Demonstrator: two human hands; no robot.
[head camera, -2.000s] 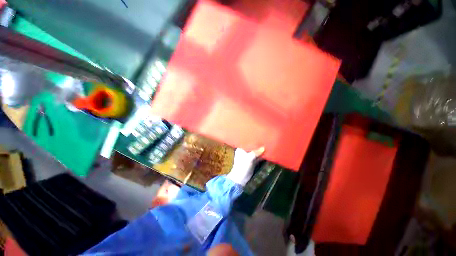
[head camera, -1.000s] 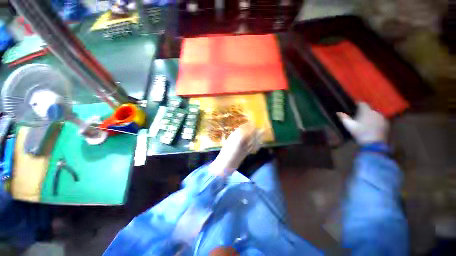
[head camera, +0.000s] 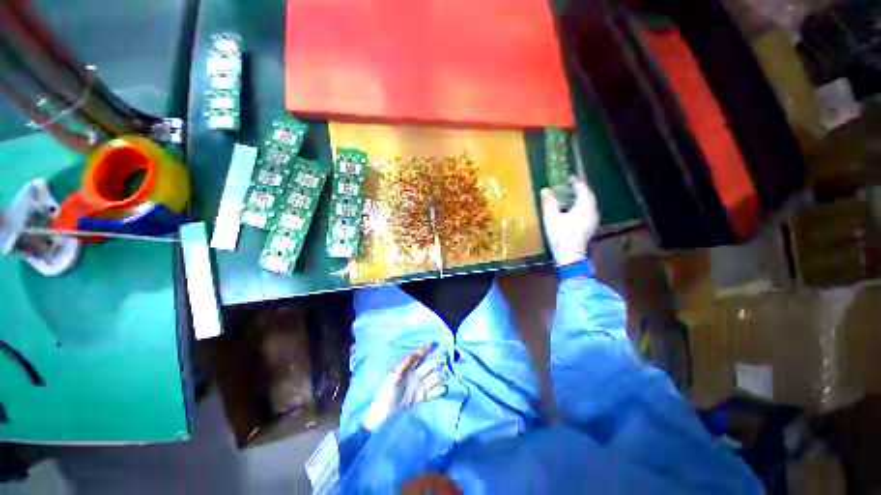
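Note:
My right hand (head camera: 570, 220), in a white glove with bare fingertips, has its thumb and fingers around the lower end of a green circuit board strip (head camera: 557, 160) at the right of the amber sheet (head camera: 517, 213). My left hand (head camera: 410, 387), gloved, rests over my lap with fingers apart and nothing in it. Small brown pieces (head camera: 459, 208) lie scattered on the amber sheet, with a slim straight tool (head camera: 434, 222) across them. Several more circuit board strips (head camera: 345, 205) lie left of the sheet.
A red sheet (head camera: 425, 63) lies behind the amber sheet. A black tray (head camera: 623, 126) with a red liner stands right. Pale strips (head camera: 233, 196) and an orange-yellow tape roll (head camera: 126, 174) are left. Cardboard boxes (head camera: 739, 334) stand at the lower right.
My right hand has moved left from the black tray to the board strip. My left hand has drawn back from the amber sheet to my lap. The red sheet, lifted earlier, lies flat.

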